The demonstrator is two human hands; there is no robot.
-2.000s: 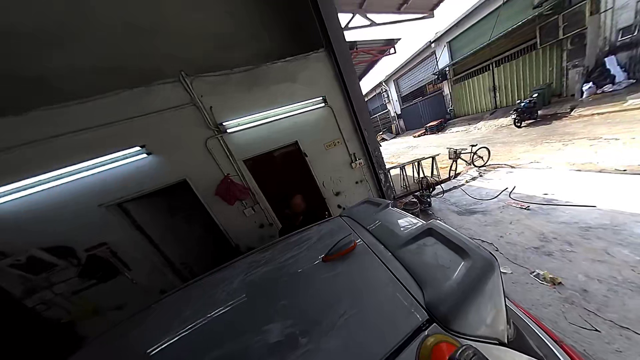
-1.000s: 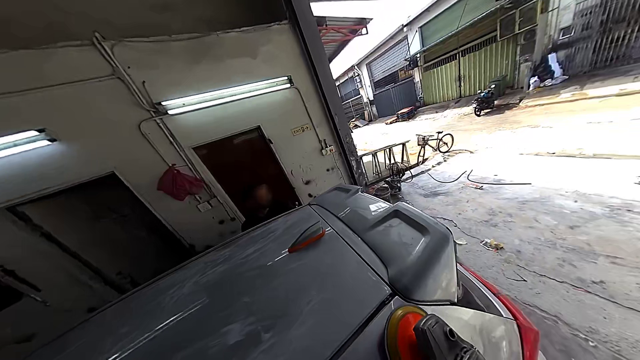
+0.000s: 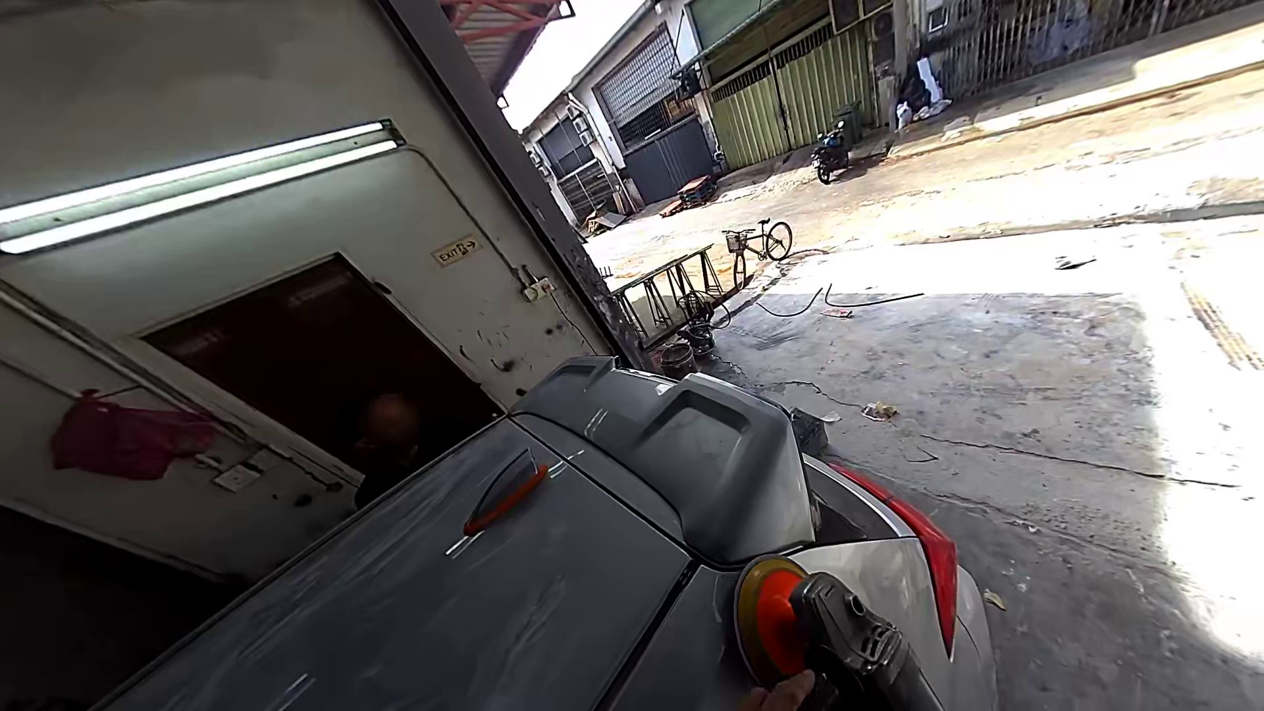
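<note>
A black rotary polisher (image 3: 859, 632) with an orange backing plate and a yellowish pad (image 3: 765, 617) is at the bottom of the view. Its pad is tilted up on edge against the grey body panel by the car's rear side window. Fingers of what looks like my left hand (image 3: 780, 693) are wrapped at the polisher's front end, mostly cut off by the frame. My right hand is out of view. The car's dull grey roof (image 3: 415, 592) has whitish streaks and a shark-fin antenna (image 3: 506, 492) edged in orange tape. Behind it is the rear spoiler (image 3: 731, 454).
A red tail light (image 3: 923, 543) is right of the polisher. Beyond the roof, a person (image 3: 390, 425) is low by a dark door (image 3: 326, 355). A metal frame (image 3: 671, 286), a bucket (image 3: 677, 359) and a bicycle (image 3: 760, 242) stand past the spoiler.
The view has swung right and toward the car's rear. The polisher, only partly visible at the bottom edge before, now shows more of its body, with fingers at it.
</note>
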